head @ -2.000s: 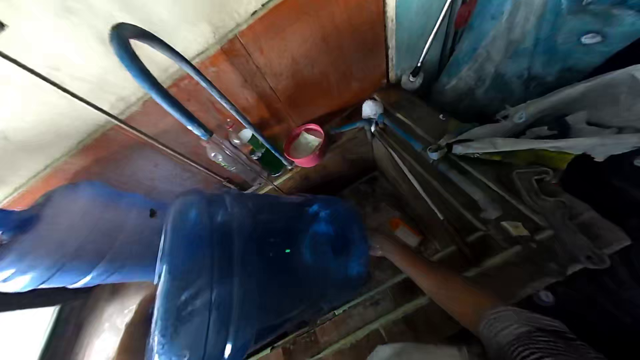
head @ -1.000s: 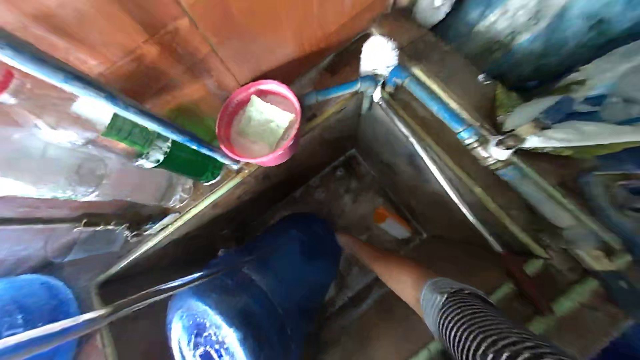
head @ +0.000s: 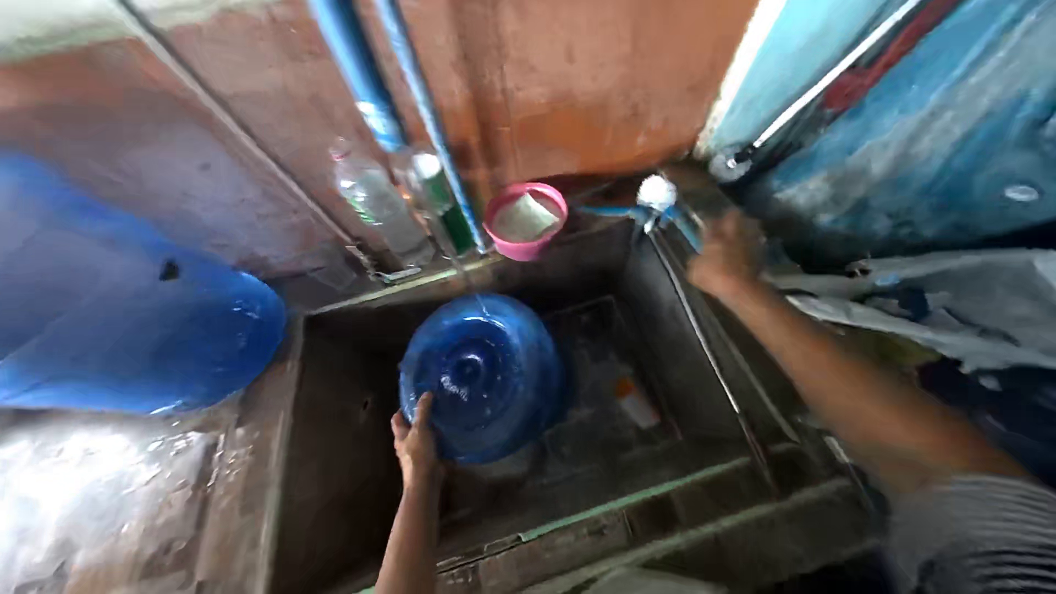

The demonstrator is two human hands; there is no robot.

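A large blue plastic water jug (head: 483, 379) stands in a deep rectangular sink (head: 536, 528), its round base facing up. A thin stream of water falls on it from above. My left hand (head: 417, 441) rests against the jug's near left edge, fingers spread over the rim of the base. Blurred by motion, my right hand (head: 728, 256) is at the blue pipe fitting beyond the sink's right rim; whether it grips the pipe is unclear. A white bottle with an orange part (head: 637, 403) lies on the sink floor.
On the back ledge are a pink bowl (head: 525, 223) with a pale block in it and clear plastic bottles (head: 384, 210). Another big blue jug (head: 140, 305) lies at the left. Cloths (head: 932, 297) are heaped at the right, below a blue sheet (head: 932, 165).
The jug now has its base up in the sink; two seconds ago it lay on its side. My right hand has moved from beside the jug to the pipe at the right.
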